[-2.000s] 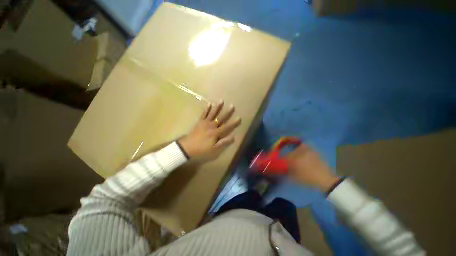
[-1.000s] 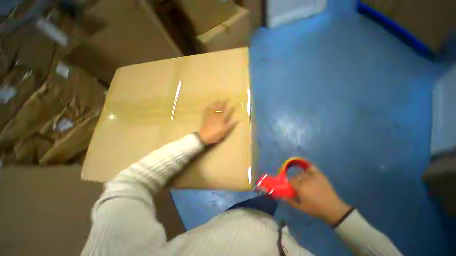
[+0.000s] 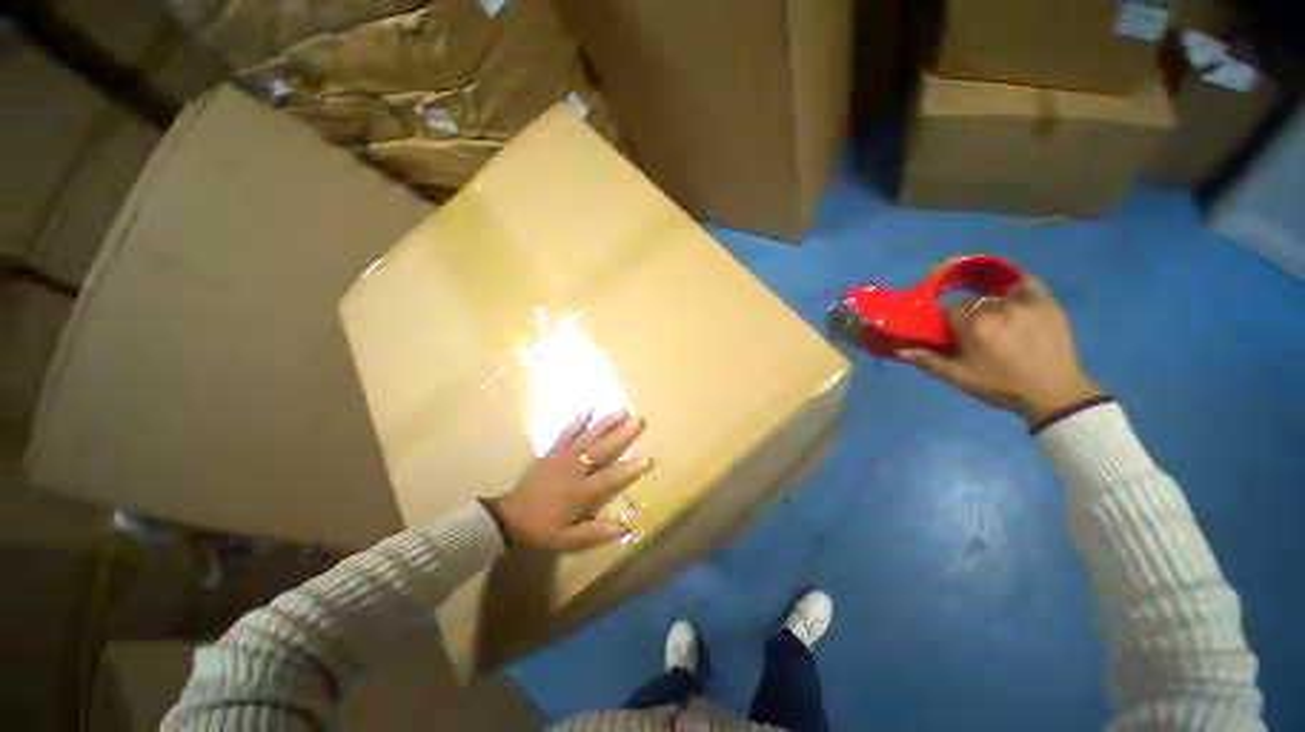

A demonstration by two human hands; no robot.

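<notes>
A large brown cardboard box (image 3: pixel 673 286) stands in front of me, turned at an angle, its top flaps closed. Clear packing tape (image 3: pixel 480 236) runs over the top in crossing bands, with bright glare near the middle. My left hand (image 3: pixel 580 483) lies flat with fingers spread on the box top near its front edge and holds nothing. My right hand (image 3: pixel 1013 343) grips a red tape dispenser (image 3: pixel 905 318) in the air to the right of the box, apart from it. The dispenser's metal end points left.
A large flat cardboard sheet (image 3: pixel 236 329) leans at the left. Wrinkled brown-wrapped packages (image 3: pixel 415 86) lie behind it. Tall cartons (image 3: pixel 716 100) and stacked boxes (image 3: pixel 1030 150) stand at the back. My shoes (image 3: pixel 809 615) are on the blue floor (image 3: pixel 945 572).
The box has turned in view, with my left hand still on its top, now near the front edge. My right hand has moved up and right with the red tape dispenser.
</notes>
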